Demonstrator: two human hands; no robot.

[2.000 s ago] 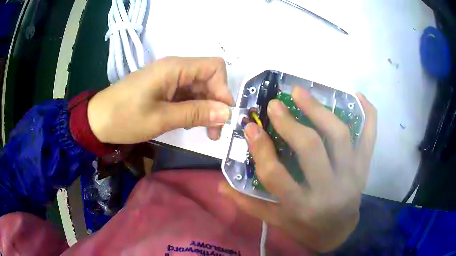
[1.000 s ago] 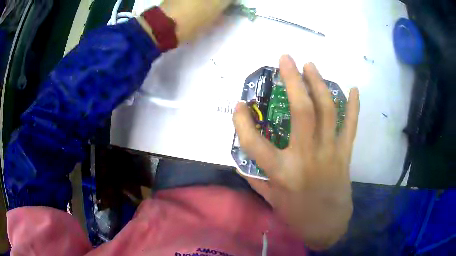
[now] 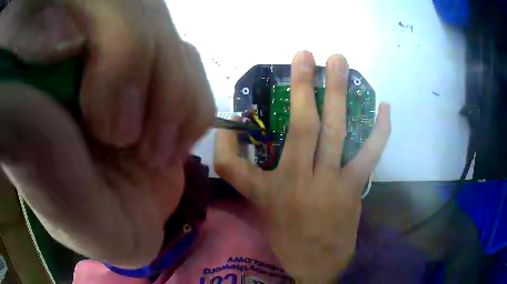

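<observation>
The housing lies open side up on the white sheet, with the green circuit board inside it. Yellow, red and dark lead wires bunch at its left side. My right hand lies across the housing, thumb at the left edge, little finger at the right edge, two fingers over the board. My left hand is large and close to the camera, blurred, closed around the green handle of a screwdriver. The screwdriver's metal shaft reaches the wires; its exact tip contact is unclear.
The white sheet lies under the housing, with tiny dark specks on it. A blue object is cut off at the top right. A dark cable runs down the right side. Part of a white cord shows below the housing's right corner.
My left hand has come from the top of the view towards the housing with the screwdriver in it. My right hand has stayed on the housing; both now appear farther left.
</observation>
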